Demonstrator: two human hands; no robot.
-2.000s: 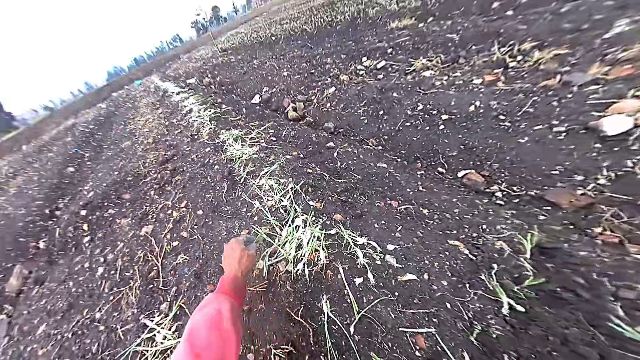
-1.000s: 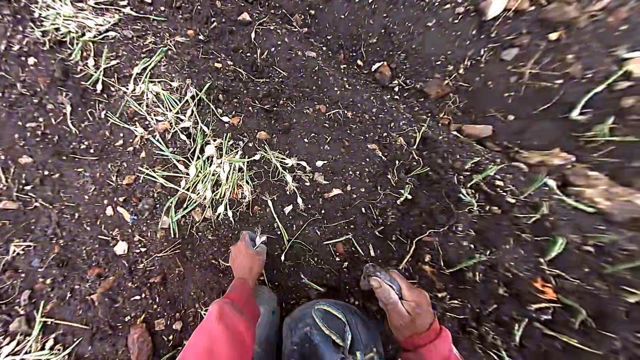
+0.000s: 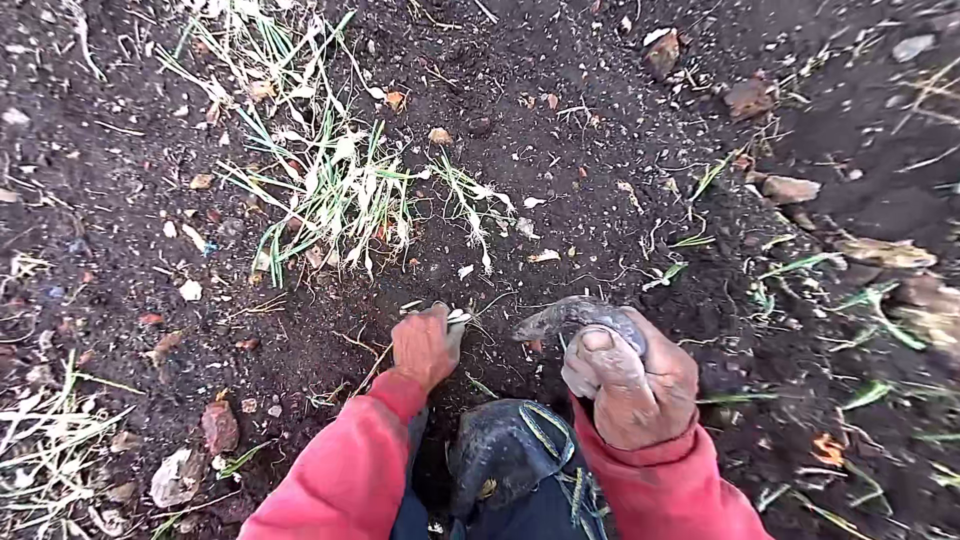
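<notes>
My left hand (image 3: 426,345) is closed low over the dark soil, around small white onion-like bulbs (image 3: 457,318) whose ends and roots poke out by the thumb. In my right hand (image 3: 637,375) is a dark, soil-caked object (image 3: 574,319), perhaps a stone or tool, its tapered end pointing left; the fingers and palm hide part of it. A loose heap of pulled bulb plants (image 3: 345,191) with green leaves and white roots lies beyond my left hand. A few more such plants (image 3: 472,199) lie just right of that heap.
My knee in dark, dirty cloth with a cord (image 3: 502,450) is between my forearms. Another heap of plants (image 3: 52,442) lies at lower left, near a reddish stone (image 3: 220,427) and a pale stone (image 3: 176,478). Stones (image 3: 791,189) and scattered green shoots lie at the right.
The view has swung down from the field to the ground. Since one second ago, my right hand has lifted or turned, showing more of the dark object. My left hand stays low by the soil.
</notes>
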